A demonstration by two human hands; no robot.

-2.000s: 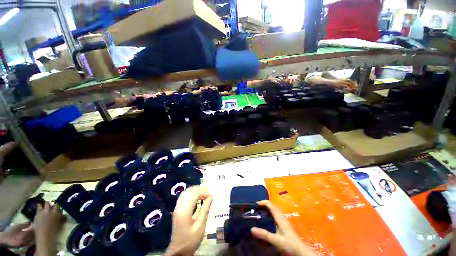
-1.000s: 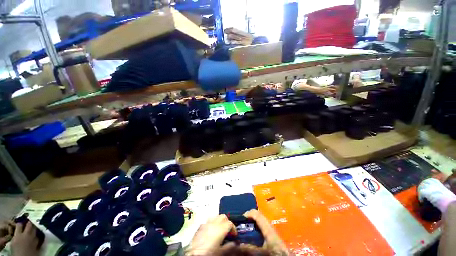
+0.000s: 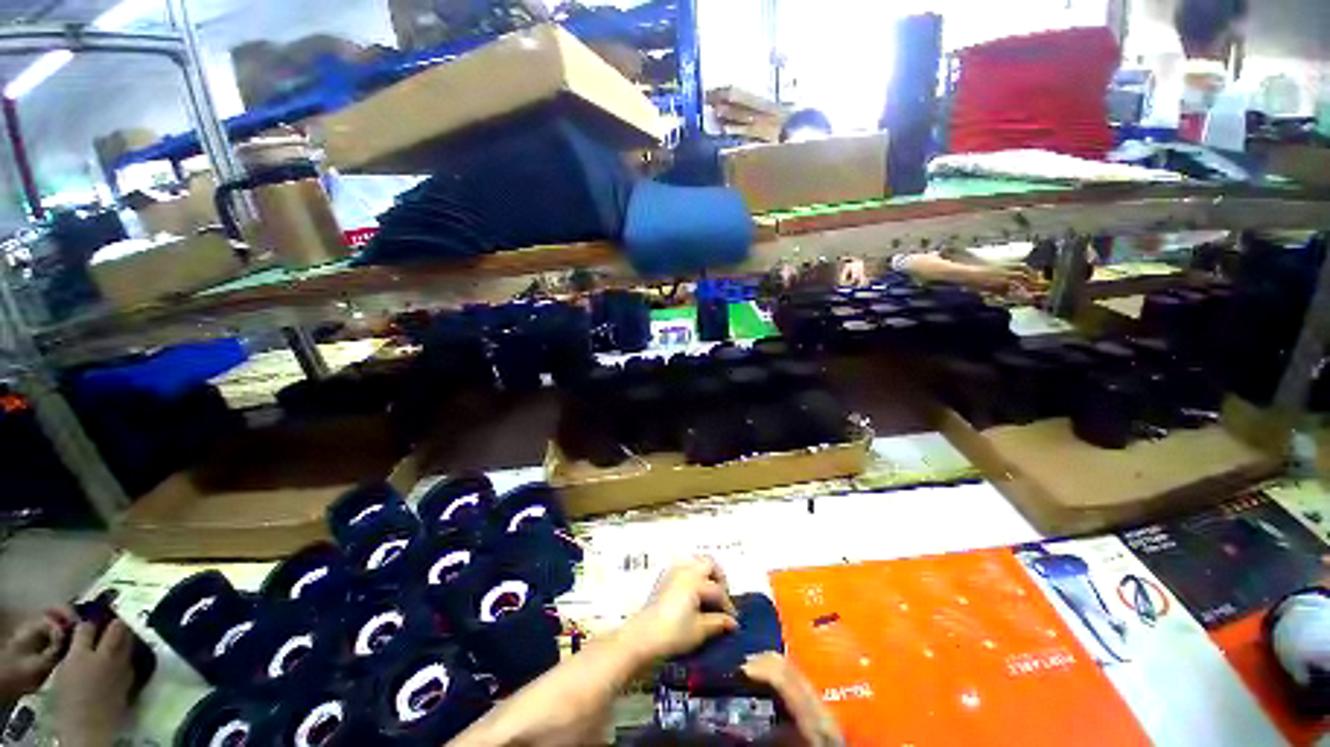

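A black housing [image 3: 715, 709] with a light-speckled open side is low in the picture, cut off by the bottom edge. My right hand [image 3: 788, 695] grips its right side. A dark navy rounded piece [image 3: 756, 628] lies just beyond it. My left hand [image 3: 691, 610] is at the left edge of the navy piece, fingers bent down and close together; whether it pinches anything is hidden. A tight cluster of black cylindrical units [image 3: 382, 631] with pale rings on top stands to the left.
An orange printed carton sheet [image 3: 934, 642] lies right of my hands. Shallow cardboard trays [image 3: 715, 482] of black units stand behind, under a wooden-edged shelf [image 3: 846, 222]. Another person's hands [image 3: 91, 668] are at far left. A white glove [image 3: 1301, 636] is at far right.
My left hand has moved from the housing's left side up and forward to the navy piece. My right hand stays on the housing. The camera view has shifted.
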